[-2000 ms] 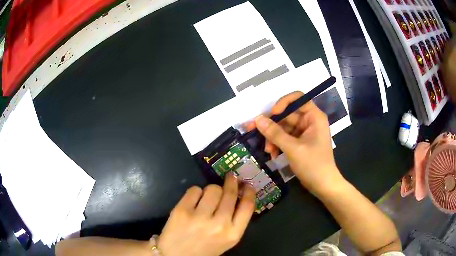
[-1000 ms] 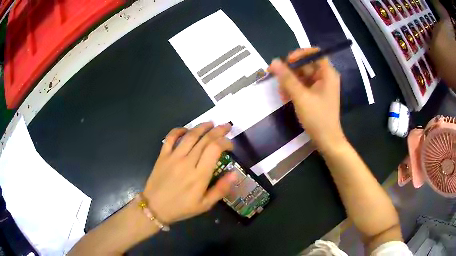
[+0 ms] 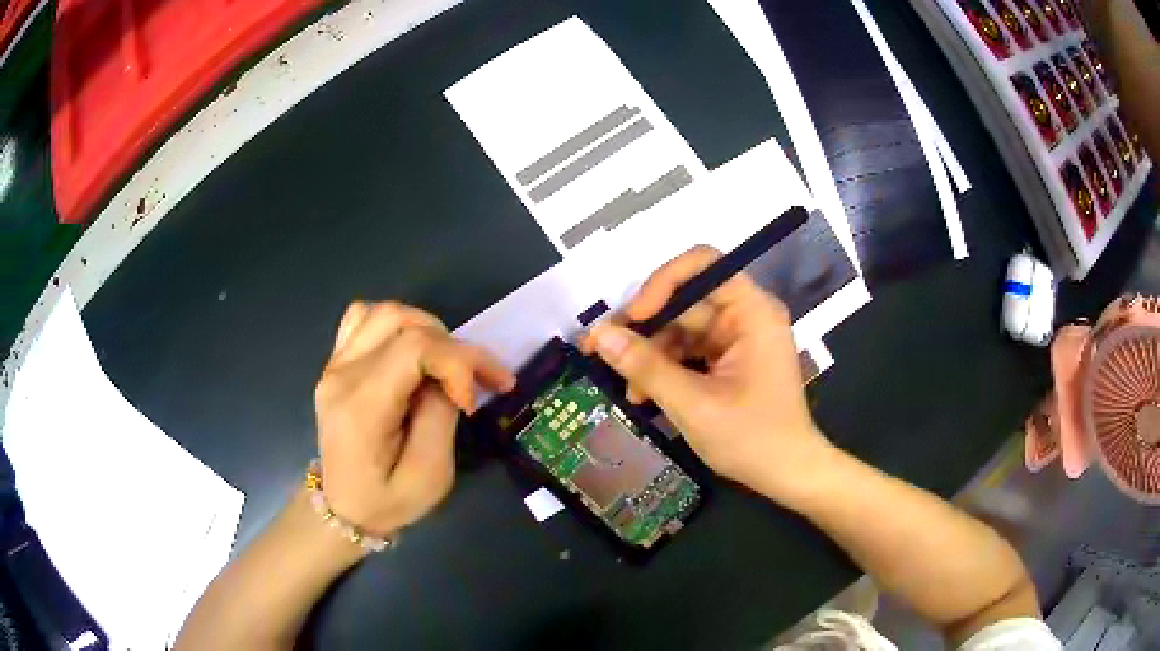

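Note:
A phone unit (image 3: 608, 468) lies open on the dark mat, its green circuit board facing up. My right hand (image 3: 725, 363) holds black tweezers (image 3: 731, 265) like a pen; their tip is hidden by my fingers at the phone's top end. My left hand (image 3: 394, 413) is at the phone's upper left corner, thumb and finger close together; whether they pinch anything is too small to tell. A small white piece (image 3: 543, 505) lies left of the phone. A white sheet with grey strips (image 3: 585, 153) lies beyond, partly under a sheet with a black film band (image 3: 814, 265).
White sheets (image 3: 108, 471) lie at left. A red tray (image 3: 165, 89) is beyond the scuffed white edge (image 3: 159, 191). Black film sheets (image 3: 865, 140), a white compartment tray (image 3: 1069, 165) with red-and-gold parts, a white object with a blue band (image 3: 1028, 299) and a pink fan (image 3: 1126, 388) are at right.
My right hand has come back from the grey-strip sheet to the phone's top end. My left hand has moved left off the board, uncovering it. The small white piece now shows beside the phone.

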